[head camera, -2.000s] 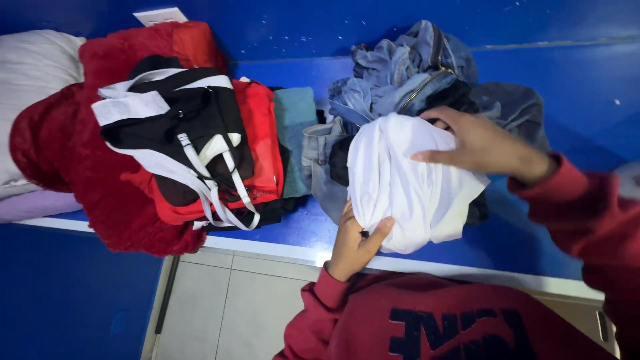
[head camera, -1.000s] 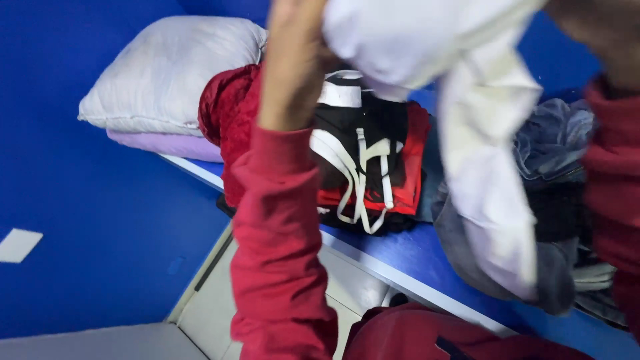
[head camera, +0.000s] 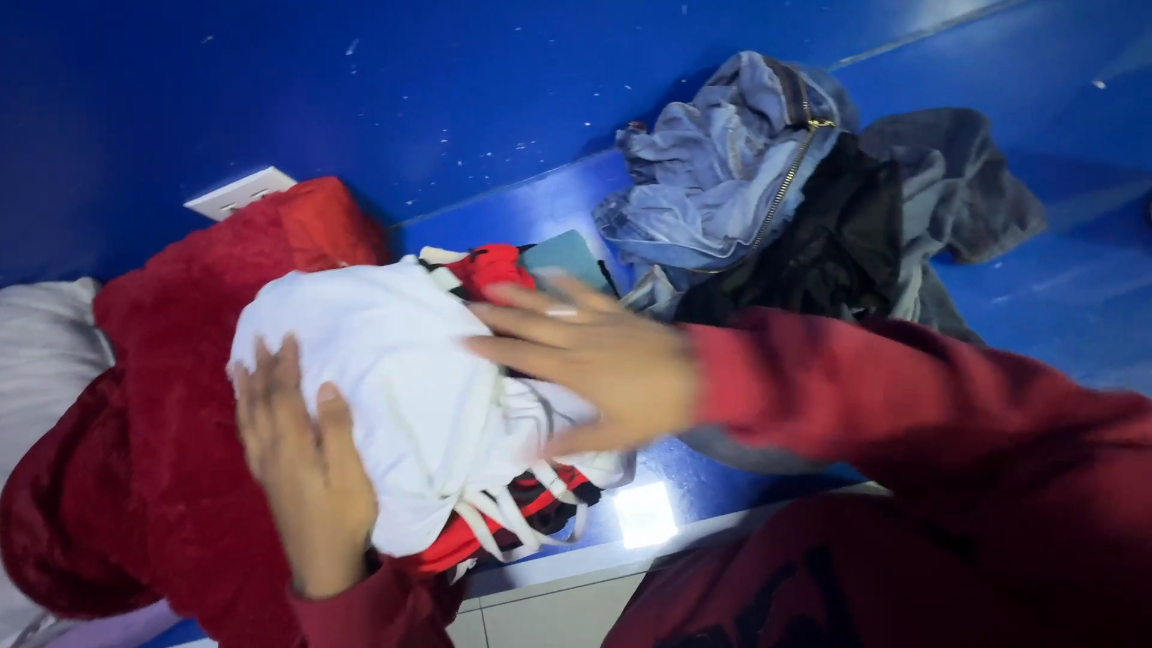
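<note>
A white cloth garment (head camera: 387,387) lies folded on top of a clothes stack. Red and black fabric (head camera: 450,540) and off-white straps (head camera: 508,526) stick out below it, and a teal cloth (head camera: 567,256) shows at the stack's upper right. My left hand (head camera: 306,459) rests with fingers spread on the garment's left edge. Over its right side is my right hand (head camera: 585,360), blurred, fingers apart and a ring on one; whether it touches the cloth is unclear. Neither hand grips anything.
Left of the stack lies a dark red plush blanket (head camera: 198,387), beside a whitish pillow (head camera: 54,351). Crumpled blue jeans (head camera: 711,171), a black garment (head camera: 837,243) and grey clothing (head camera: 963,180) lie on the blue surface at right. A wall plate (head camera: 238,193) is behind.
The white garment, held over the jeans pile two seconds ago and raised in the air one second ago, now lies on the left stack. Both hands have come down and let it go.
</note>
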